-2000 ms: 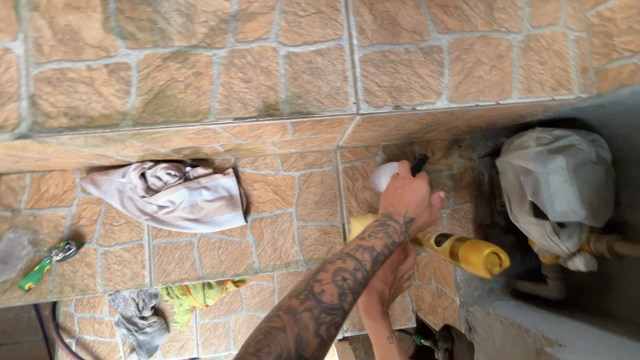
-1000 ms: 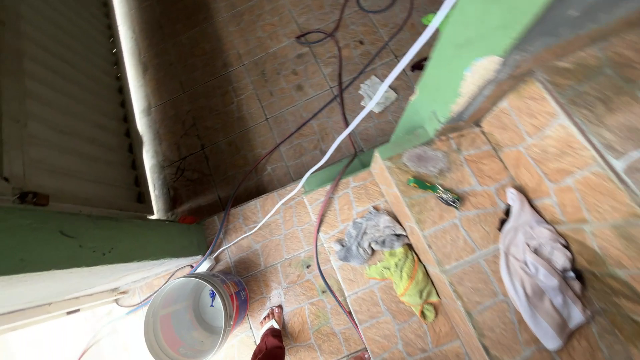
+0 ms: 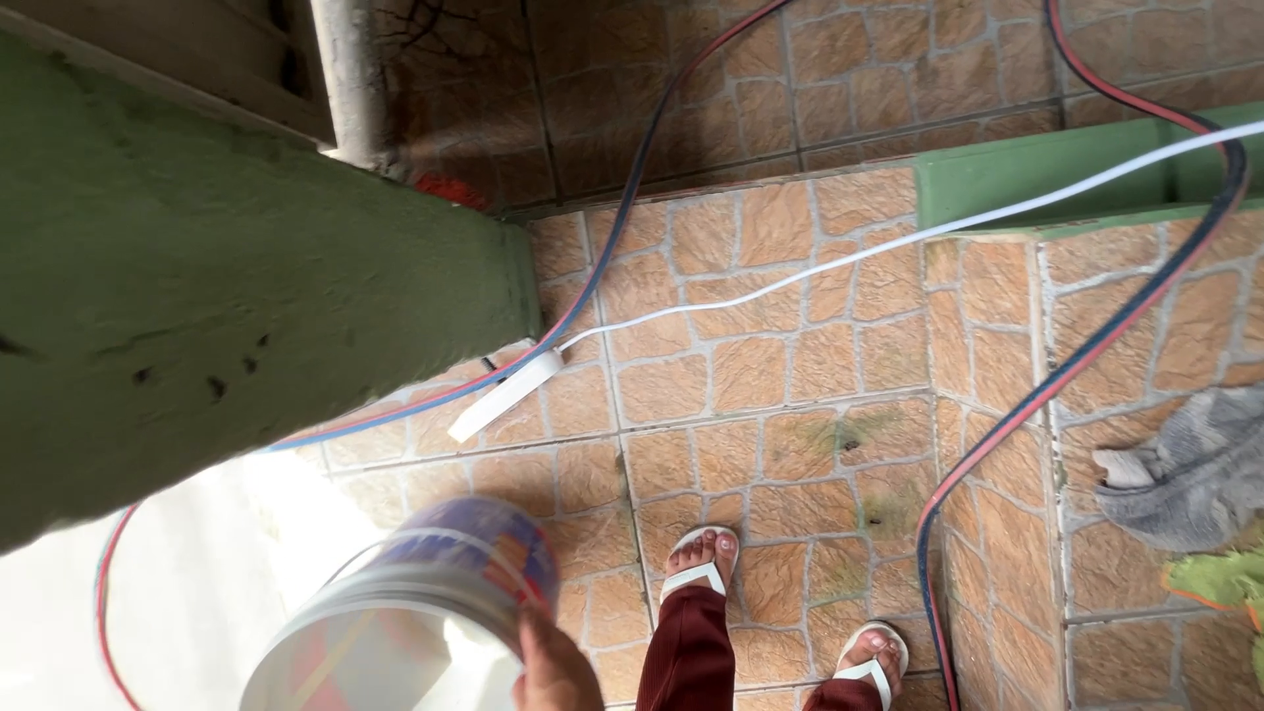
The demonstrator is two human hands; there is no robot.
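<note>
A white plastic bucket (image 3: 449,583) with a blue and red printed side stands tilted in the lower left, its mouth towards me. My left hand (image 3: 558,667) comes in from the bottom edge and holds the right side of the bucket's rim, slightly blurred. Part of the hand and the whole forearm are cut off by the frame. A thin wire handle shows along the bucket's far side. My right hand is out of view.
A white power strip (image 3: 506,395) with its white cord (image 3: 760,291) lies by the green wall (image 3: 257,286). A red and blue twin hose (image 3: 987,444) crosses the tiled floor and step. A grey rag (image 3: 1185,474) and green cloth (image 3: 1220,583) lie right. My sandalled feet (image 3: 701,558) stand near the bucket.
Two seconds ago both hands were at the tiled ledge with a black-handled tool and a yellow thing. Now my left hand is on the bucket's rim. The view has swung far round.
</note>
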